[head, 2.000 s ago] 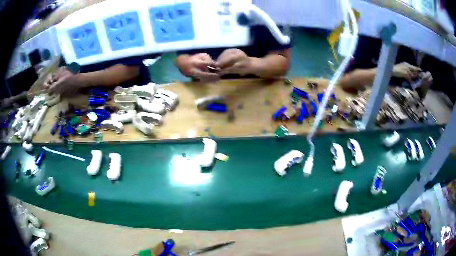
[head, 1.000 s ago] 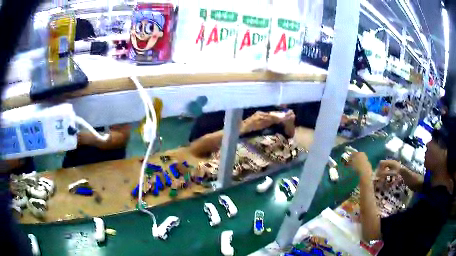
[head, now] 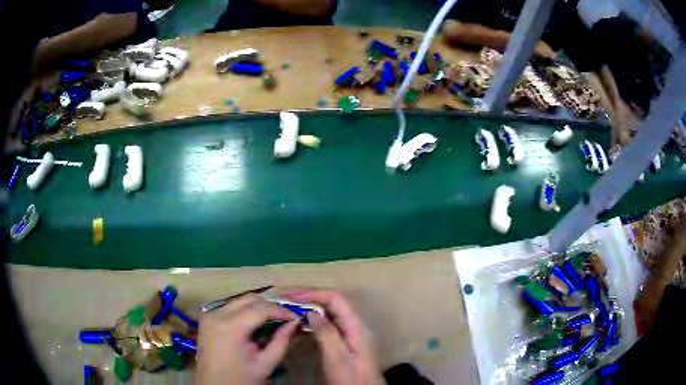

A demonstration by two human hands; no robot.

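Observation:
My left hand (head: 244,338) and my right hand (head: 338,338) are together at the front middle of the tan bench (head: 406,301). Between their fingers is a white housing (head: 305,306) with a blue battery showing in its opening. Fingers cover much of it. A dark and green part shows below, between the hands; its details are blurred. Tweezers (head: 237,298) lie on the bench just beyond my left hand.
Wired sets with blue batteries (head: 95,337) lie left of my hands. More wired sets (head: 579,323) fill a clear liner at right. The green belt (head: 248,225) carries white housings (head: 502,209) and a hanging cable (head: 399,128). A grey post (head: 624,165) slants at right. People sit opposite.
The view has swung back from the shelf and right side, down to the bench. Both my hands now show, holding a housing; neither was in the earlier frames.

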